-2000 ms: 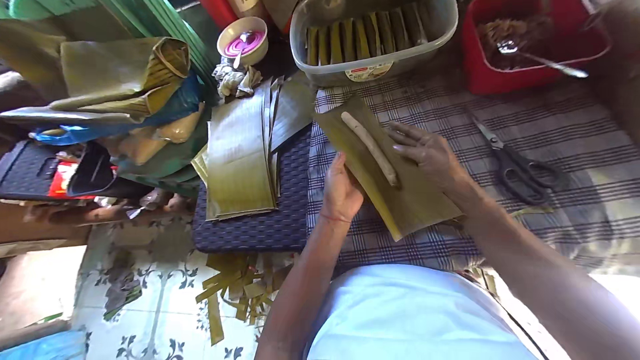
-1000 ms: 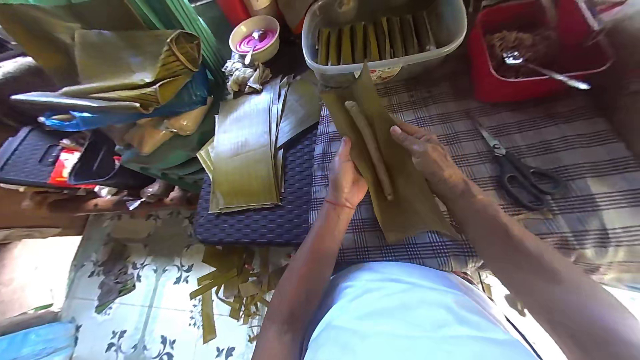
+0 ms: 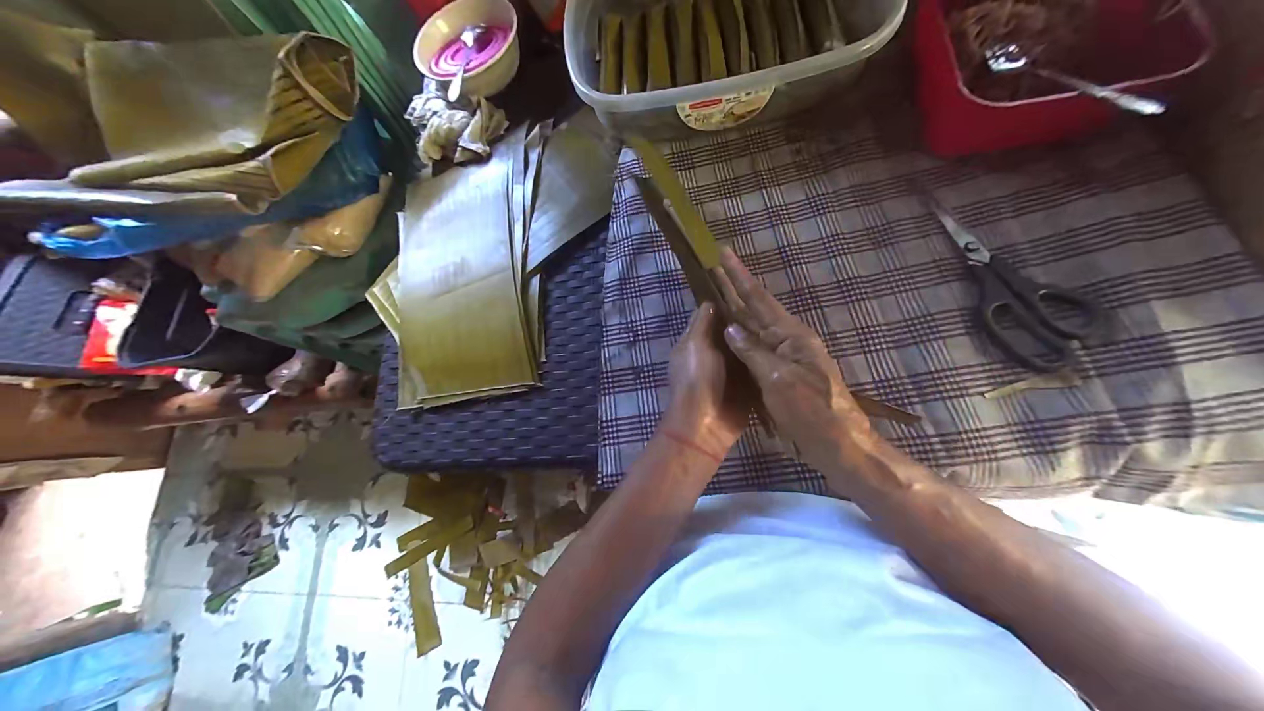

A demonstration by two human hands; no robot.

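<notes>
Between my two palms stands a banana leaf piece (image 3: 681, 212), folded up lengthwise, its upper end sticking out past my fingertips. My left hand (image 3: 706, 370) presses it from the left, and my right hand (image 3: 785, 365) presses from the right with its fingers straight. The pale filling roll is hidden inside the fold. Left of my hands lies a stack of cut banana leaf rectangles (image 3: 464, 286). Beyond them, a clear plastic container (image 3: 632, 114) holds a row of narrow leaf-wrapped rolls (image 3: 681, 44).
Black-handled scissors (image 3: 1017, 286) lie on the checked cloth (image 3: 908, 296). A red tub (image 3: 997, 128) with shredded filling and a spoon (image 3: 1086, 89) is at the upper right. A bowl (image 3: 494, 69) with pink contents stands at the upper left, near larger folded leaves (image 3: 197, 99). Leaf scraps (image 3: 464, 543) litter the tiled floor.
The leaf lay spread under my hands with the pale roll showing on it; now it is folded up around it. My hands have come together on its two sides.
</notes>
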